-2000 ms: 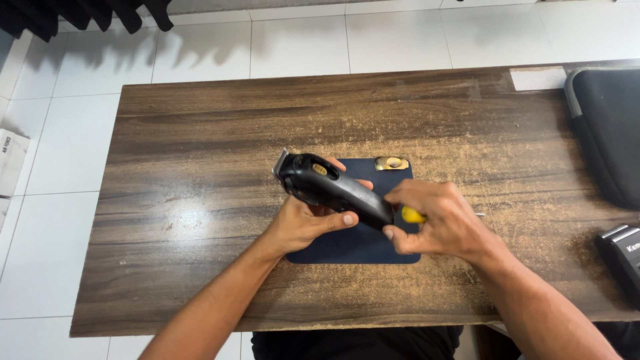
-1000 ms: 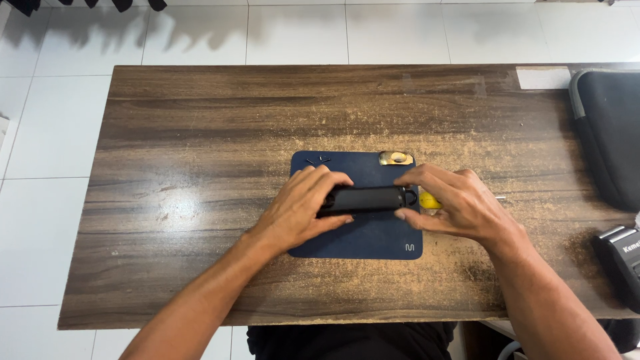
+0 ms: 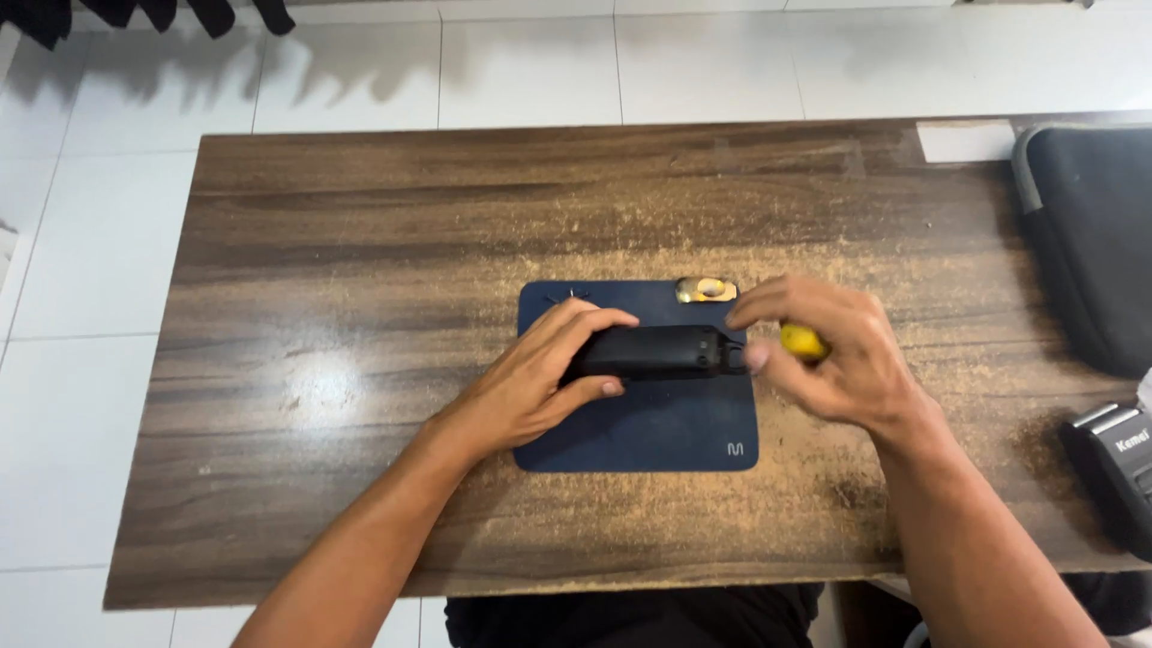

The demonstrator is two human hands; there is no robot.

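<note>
A black hair clipper (image 3: 661,352) lies lengthwise across a dark blue mouse pad (image 3: 639,432), its hanging loop pointing right. My left hand (image 3: 549,369) grips the clipper's left end, fingers on the far side and thumb on the near side. At the loop end is my right hand (image 3: 828,351), slightly blurred, with a yellow-handled tool (image 3: 803,342) held in its palm; the tool's tip cannot be seen. Whether my right fingertips touch the loop is unclear. A gold-coloured metal part (image 3: 706,290) rests at the pad's upper right corner. Small thin dark pieces (image 3: 569,295) lie near its upper left.
The wooden table (image 3: 315,270) has a worn, scuffed surface around the pad. A black padded case (image 3: 1098,243) lies at the right, with a black Kemei device (image 3: 1116,472) nearer me. A white rectangle (image 3: 966,141) is at the far right edge.
Two seconds ago the clipper was held up at a slant in both hands; it now lies level over the pad. Since one second ago, my right hand has moved a little right, off the clipper's body.
</note>
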